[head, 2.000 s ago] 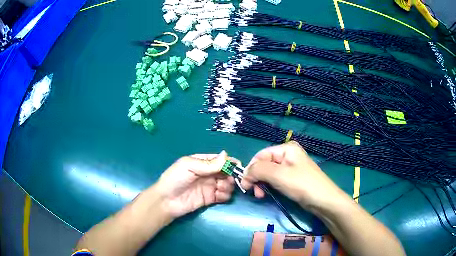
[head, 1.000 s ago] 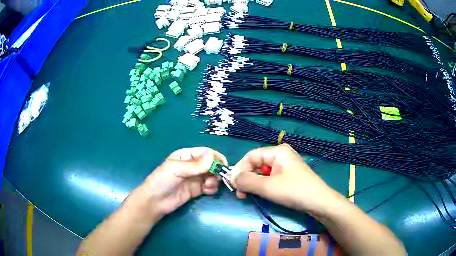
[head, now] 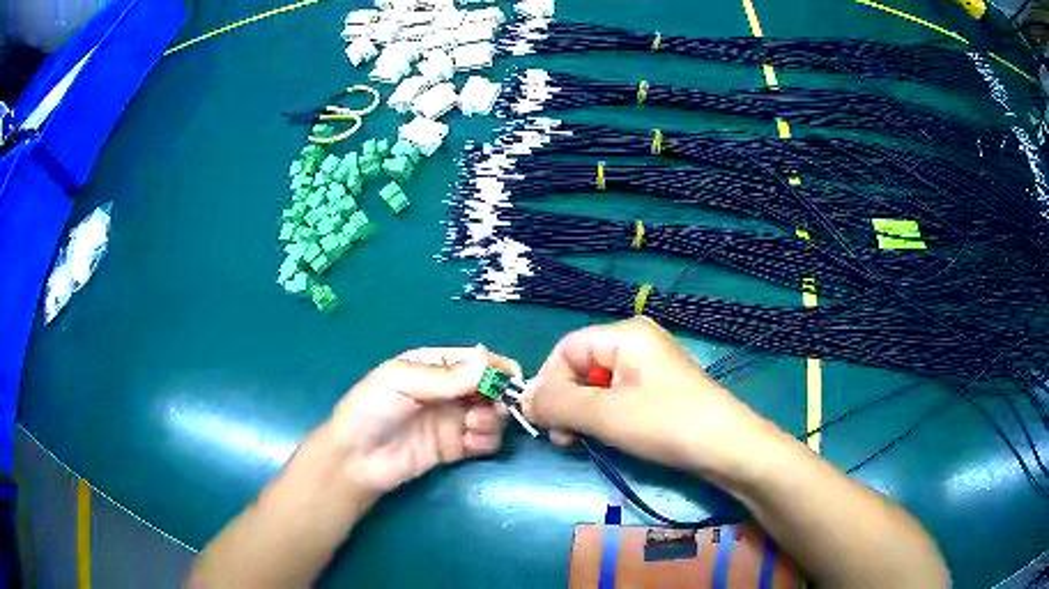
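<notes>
My left hand [head: 420,414] holds a small green terminal block [head: 494,383] between thumb and fingers. White-marked wire ends [head: 521,417] stand at the block's right side; how deep they sit cannot be told. My right hand [head: 627,397] pinches at these wire ends, with a red handle [head: 598,376], perhaps a small screwdriver, showing in the fist. Its tip is hidden. Black wires [head: 627,495] trail from below my right hand toward the orange-brown fixture [head: 589,555] with blue tape at the near edge.
Green blocks [head: 328,213] lie piled at left, white housings [head: 426,63] behind. Yellow-handled scissors [head: 345,115] lie beside them. Black wire bundles [head: 713,236] cross the right side, with a yellow-green label [head: 898,235]. A blue bin [head: 86,109] and clear bag [head: 78,262] are far left.
Both hands have shifted a little left in view with the green block still held. The red handle now shows in my right fist, hidden two seconds ago. The whole view has shifted slightly.
</notes>
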